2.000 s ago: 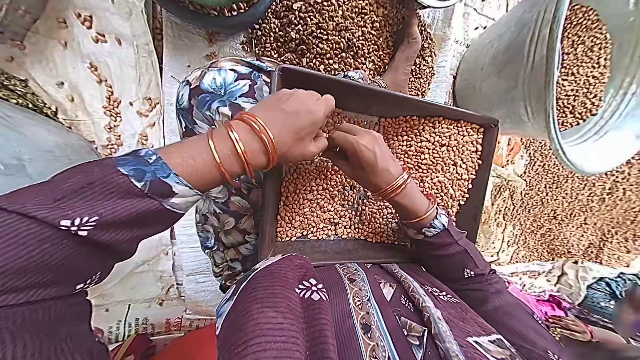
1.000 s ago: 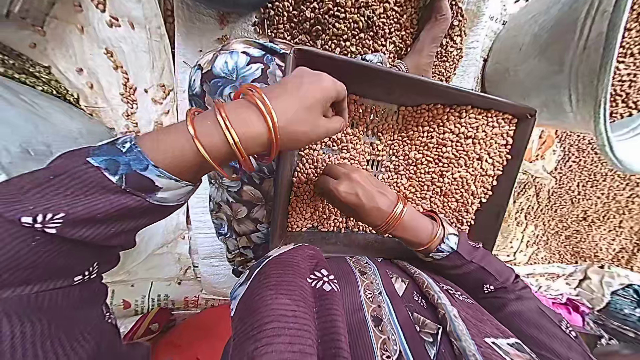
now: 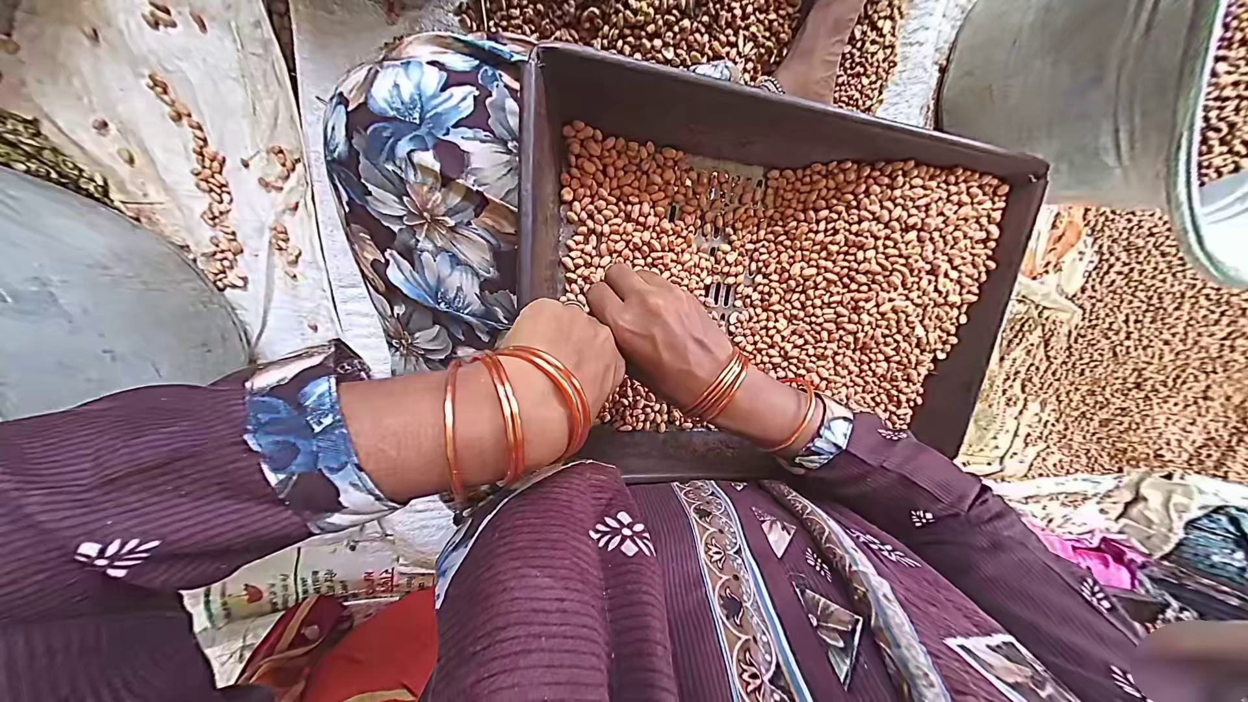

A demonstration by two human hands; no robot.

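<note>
Reddish-brown nuts or beans point(image 3: 858, 263) cover much of a dark metal tray point(image 3: 780, 127) with slots in its bottom, which lies across my lap. My left hand point(image 3: 565, 356), with orange bangles, is at the tray's near left corner, its fingers curled and mostly hidden. Touching or nearly touching it is my right hand point(image 3: 658, 331), which rests over the nuts with bent fingers. Whether either hand holds a nut cannot be made out. Between two heaps, part of the slotted bottom point(image 3: 721, 292) shows.
A large metal tub point(image 3: 1063, 97) with nuts inside stands at upper right, beside nuts spread on the ground point(image 3: 1150, 361). Another metal vessel point(image 3: 97, 292) is at left, near scattered nuts on a pale sheet point(image 3: 263, 127). Someone's bare foot or ankle point(image 3: 819, 54) shows beyond the tray.
My left hand has moved from the tray's upper left down to its near left corner. My right hand stays over the nuts, now close beside the left.
</note>
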